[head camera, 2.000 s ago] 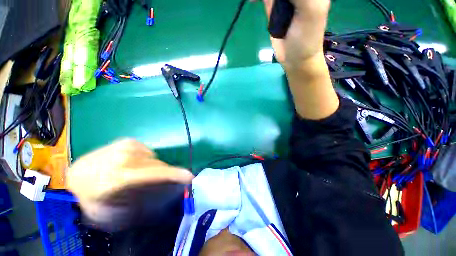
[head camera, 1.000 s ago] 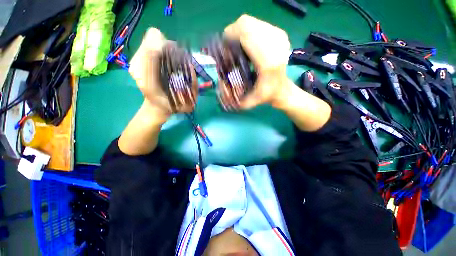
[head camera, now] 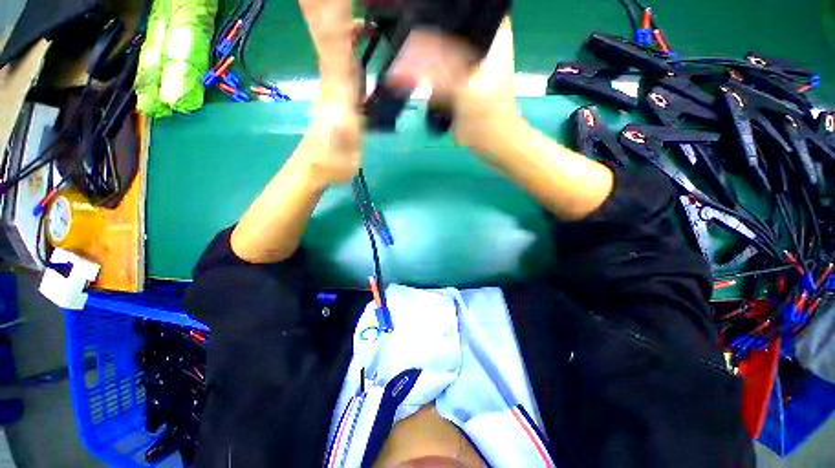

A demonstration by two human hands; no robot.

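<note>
Black battery clamps point(head camera: 449, 16) are held up at the top centre, blurred and partly cut off by the top edge. My right hand point(head camera: 458, 82) is closed around them from below, also blurred. My left hand point(head camera: 337, 101) is upright just left of them, beside black clamp parts; its grip is hidden. A thin black lead point(head camera: 369, 224) hangs below my left hand, with red and blue tips over the wearer's light collar. A large pile of black clamps point(head camera: 673, 105) lies on the green mat point(head camera: 238, 164) at the right.
A green wrapped roll point(head camera: 177, 55) and blue-tipped leads point(head camera: 224, 78) lie at the back left. An orange board point(head camera: 119, 242) and white block point(head camera: 69, 277) are at the left edge. Below are a blue crate point(head camera: 101, 366) at left, and a red bin point(head camera: 758, 393) and blue bin point(head camera: 795, 411) at right.
Both hands have moved up and away from the wearer. A second ago each held clamps, jaw ends facing the camera; now the clamps are bunched near the top edge, mostly by my right hand.
</note>
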